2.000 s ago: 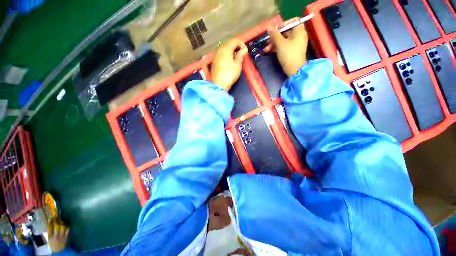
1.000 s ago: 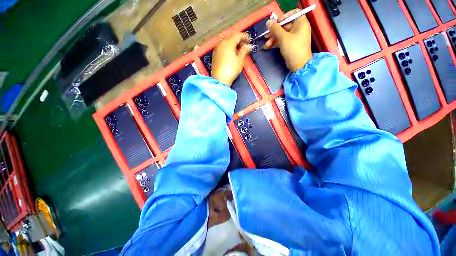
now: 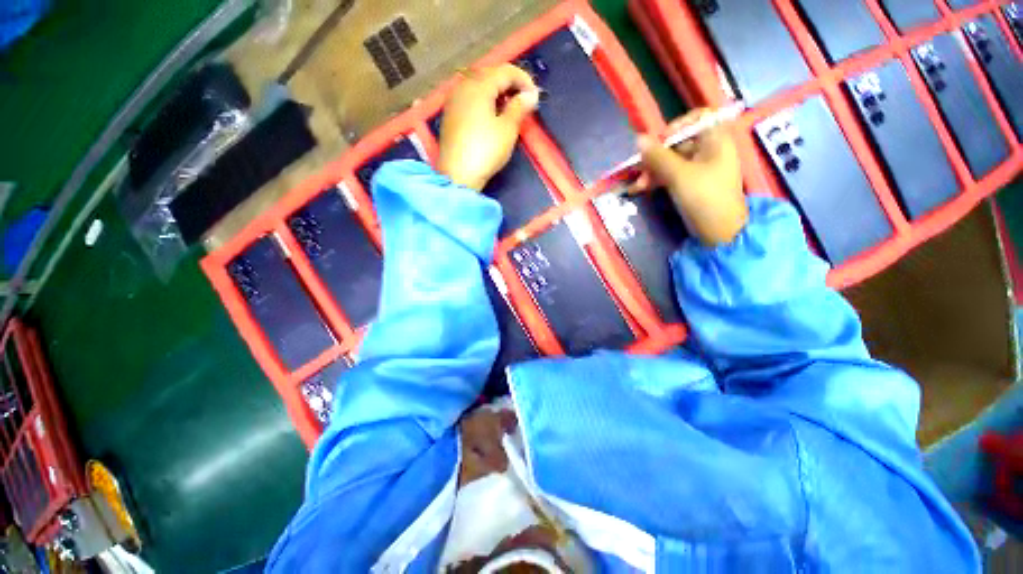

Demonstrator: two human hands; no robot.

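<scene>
My right hand [image 3: 701, 177] holds a thin white-shafted pen-like tool [image 3: 704, 126] above the red foam tray [image 3: 249, 317], its dark tip pointing left over the tray's middle divider. My left hand [image 3: 482, 121] is over the tray's back row, thumb and fingertips pinched together; a small pale spot shows at the fingertips, too small to name. A dark phone or rear housing [image 3: 578, 112] lies in the pocket between my hands. Another housing [image 3: 572, 289] with lens rings lies in the front row. My sleeves hide part of the tray.
A second red tray [image 3: 897, 230] of housings stands at right, above an open cardboard box [image 3: 942, 325]. Behind the tray lie a cardboard sheet [image 3: 471, 34] with small black pieces [image 3: 390, 52] and a black foam block [image 3: 241, 168]. Another red tray [image 3: 34, 426] is at far left.
My right hand and the tool have moved from the back-row lens area down and right to the middle divider. My left hand has shifted slightly left. The view has shifted a little.
</scene>
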